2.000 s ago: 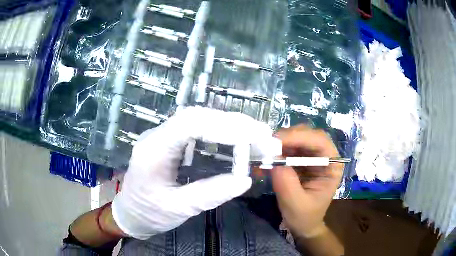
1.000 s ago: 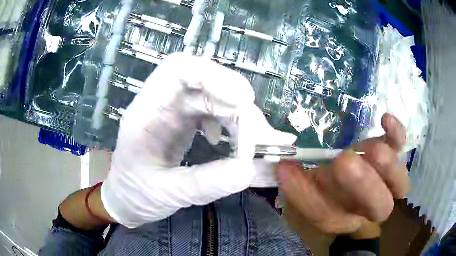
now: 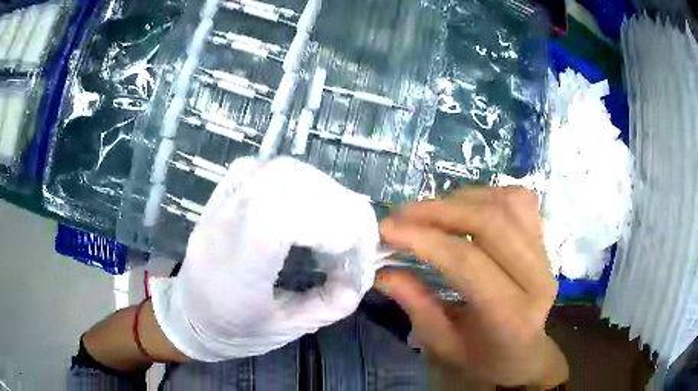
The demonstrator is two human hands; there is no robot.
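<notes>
My left hand (image 3: pixel 268 252), in a white glove, is closed with its fingertips together at the centre. It grips a rod part whose white end block is hidden inside the glove. My bare right hand (image 3: pixel 478 267) is beside it, with thumb and fingers pinched around the thin end (image 3: pixel 398 260) that sticks out of the glove; this end is blurred. Behind my hands lies a large clear tray (image 3: pixel 490 145) with rod parts (image 3: pixel 222 80) in rows, their white end blocks lined up. More rod parts (image 3: pixel 360 141) lie in its middle section.
A blue basket (image 3: pixel 578 289) at the right holds a heap of white slips (image 3: pixel 589 183). A tall stack of white sheets (image 3: pixel 658 176) stands at the far right edge. White blocks in a tray (image 3: pixel 30 38) are at the upper left. A blue basket (image 3: pixel 90 250) shows below the bench edge.
My right hand has moved back left against the gloved fingertips, and its fingers have closed in. The gloved hand has closed further around the part. The view has shifted.
</notes>
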